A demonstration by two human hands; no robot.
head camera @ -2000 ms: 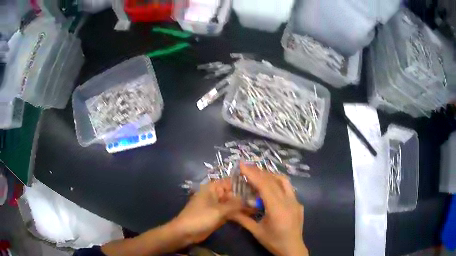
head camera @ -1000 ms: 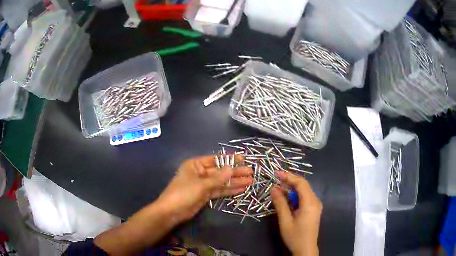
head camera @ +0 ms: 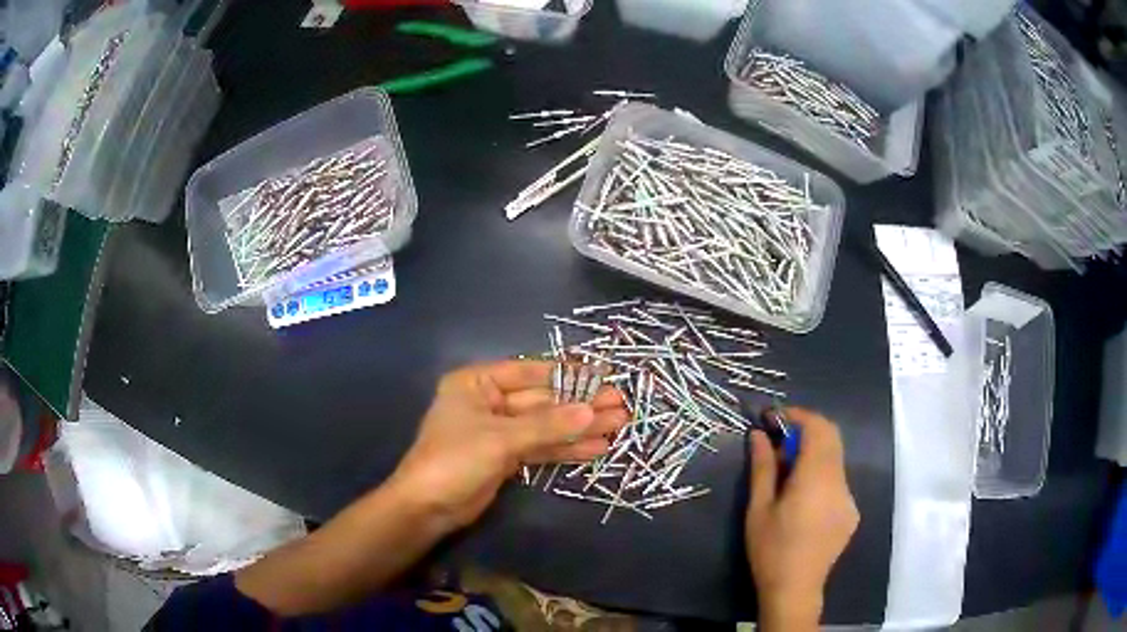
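A loose heap of slim silver rods (head camera: 674, 395) lies on the black tabletop in front of me. My left hand (head camera: 513, 426) is palm up at the heap's left side, with several rods (head camera: 577, 380) in a row across its fingers and the thumb over them. My right hand (head camera: 797, 506) is at the heap's right side and holds a small blue-handled tool (head camera: 791, 440); its dark tip points up and left, and the rest is hidden by the fingers.
A filled clear box (head camera: 831, 247) stands behind the heap. A clear box (head camera: 210, 235) overlaps a lit scale (head camera: 330, 299) at left. Tweezers (head camera: 550, 179), green handles (head camera: 439, 77), a paper strip (head camera: 927, 494), black pen (head camera: 915, 300) and narrow tray (head camera: 1038, 407) lie around.
My right hand has moved right, away from the heap's middle, with the blue-handled tool. My left hand, close to the right hand two seconds ago, stays at the heap's left with the rods. The view has shifted slightly.
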